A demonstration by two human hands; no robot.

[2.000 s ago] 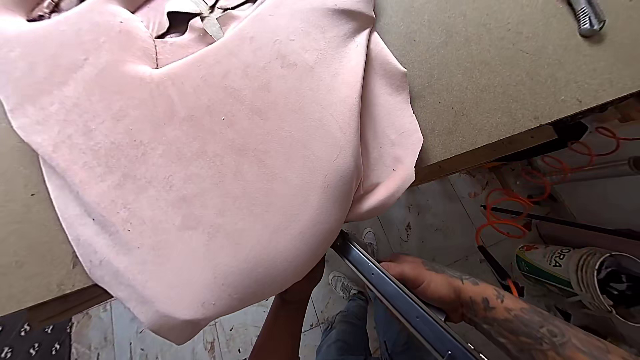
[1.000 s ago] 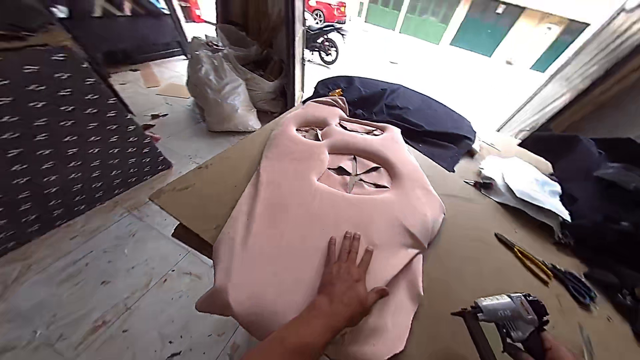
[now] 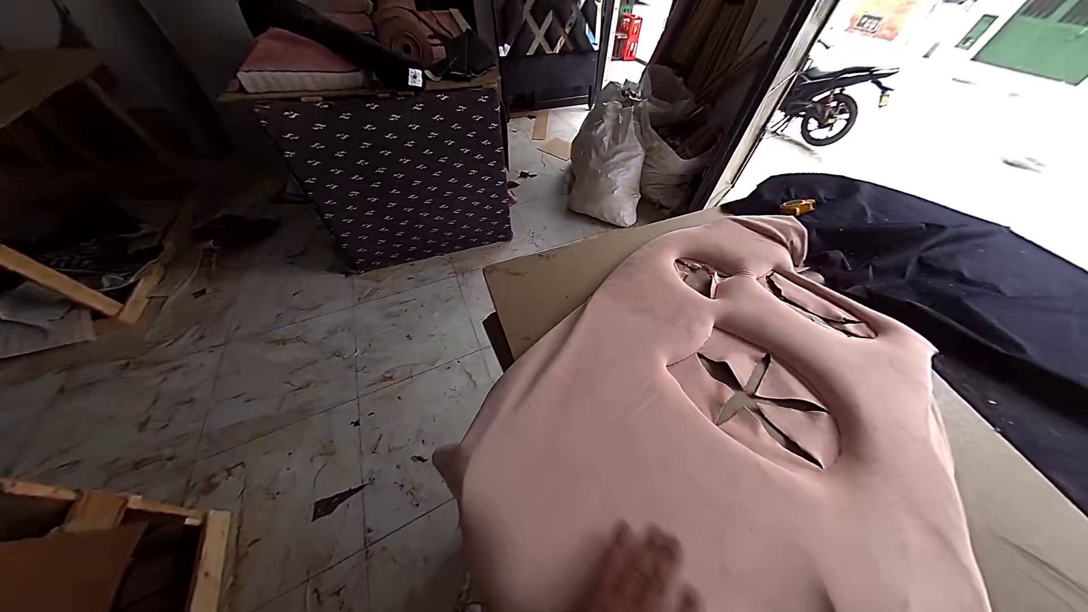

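Observation:
A panel covered in pink fabric point(image 3: 595, 442) lies on the work table point(image 3: 544, 280), with three openings in it; the fabric inside the largest is slit in a star shape. My left hand point(image 3: 642, 569) shows blurred at the bottom edge, over the near part of the pink fabric, and holds nothing that I can see. Whether it touches the cloth is unclear. My right hand is out of the frame. Beyond and right of the panel lies dark blue fabric point(image 3: 960, 263), and a yellow tape measure point(image 3: 797, 206) sits on its far left part.
Left of the table is a tiled floor point(image 3: 289, 408). A wooden frame point(image 3: 212, 561) stands at lower left. Farther off are a patterned dark panel point(image 3: 408, 170), filled white sacks point(image 3: 608, 157) and rolled material point(image 3: 408, 34). A motorcycle point(image 3: 829, 102) stands outside the doorway.
The view has swung left, and the right hand with the pneumatic stapler has gone out of frame. The left hand, flat on the pink fabric a second ago, is now blurred at the bottom edge.

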